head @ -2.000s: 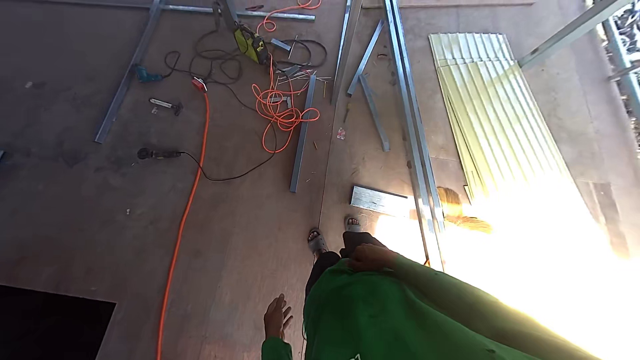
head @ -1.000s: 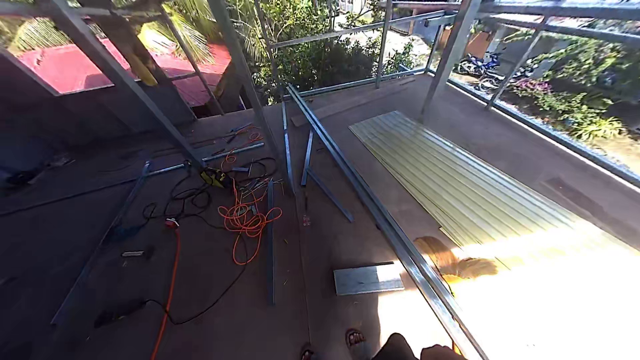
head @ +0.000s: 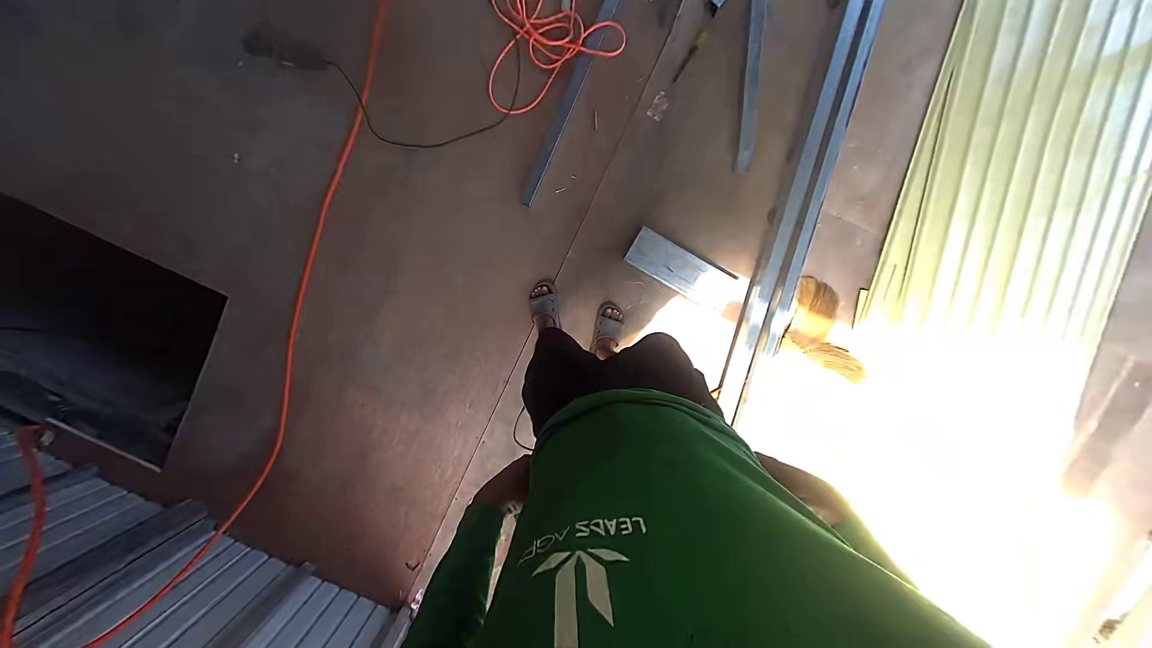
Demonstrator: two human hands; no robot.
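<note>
My left hand (head: 506, 484) hangs at the left side of my green shirt, partly hidden by the shirt; its fingers cannot be made out. On the other side, my right hand (head: 804, 486) is near the shirt's hem, mostly covered and in glare. Whether either holds anything cannot be seen. Just beyond my sandalled feet lies a short flat metal piece (head: 677, 262) on the brown floor. Two long metal channels (head: 814, 171) run side by side to its right. A coiled orange extension cord (head: 553, 40) lies over a metal bar (head: 567, 117) farther off.
A dark floor opening (head: 99, 333) lies at the left, beside a long orange cord (head: 310, 261). Corrugated metal sheets (head: 180, 576) are at the lower left. Pale corrugated panels (head: 1017, 207) lie at the right in strong sun. A dark corded tool (head: 286, 49) rests at the upper left.
The view has swung steeply down from the outdoor railing and trees to my body and feet. Both hands are now beside my shirt; two seconds ago one was at my waist, the other out with fingers apart.
</note>
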